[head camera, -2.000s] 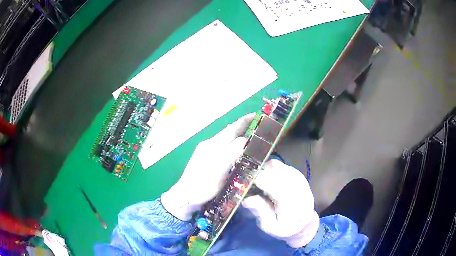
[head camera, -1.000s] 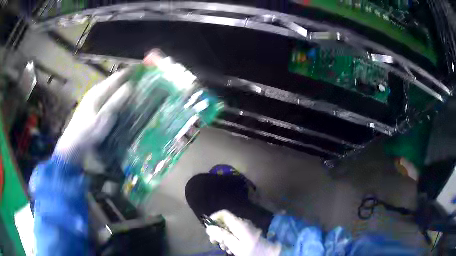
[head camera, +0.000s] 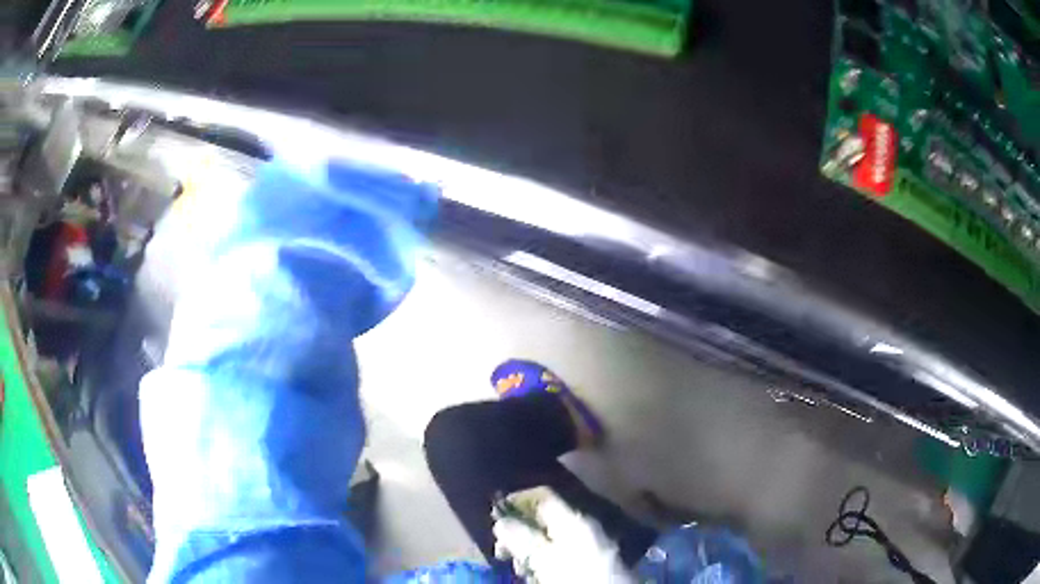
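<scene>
My left arm, in a blue sleeve, reaches up to the bright front edge of a black shelf (head camera: 730, 194). The sleeve ends at that edge; my left hand is not visible. One circuit board (head camera: 958, 137), with a red block and a green terminal strip, lies on the shelf at the upper right. Another board's green strip (head camera: 456, 16) shows at the top edge, cut off. My right hand (head camera: 553, 538), in a white glove, is low in the middle, small and blurred. A small olive-dark patch shows at its fingers; I cannot tell what it is.
The shelf's metal edge (head camera: 490, 196) curves across the view. Another board (head camera: 108, 25) is at the top left corner. A green bench edge (head camera: 21, 439) is at the far left. Below are the grey floor, a dark trouser leg (head camera: 502, 451), a purple shoe and a black cable (head camera: 858, 525).
The view has moved from the bench to the shelf and closer to it. The board in my left hand is no longer seen there, and my left arm has reached up to the shelf edge.
</scene>
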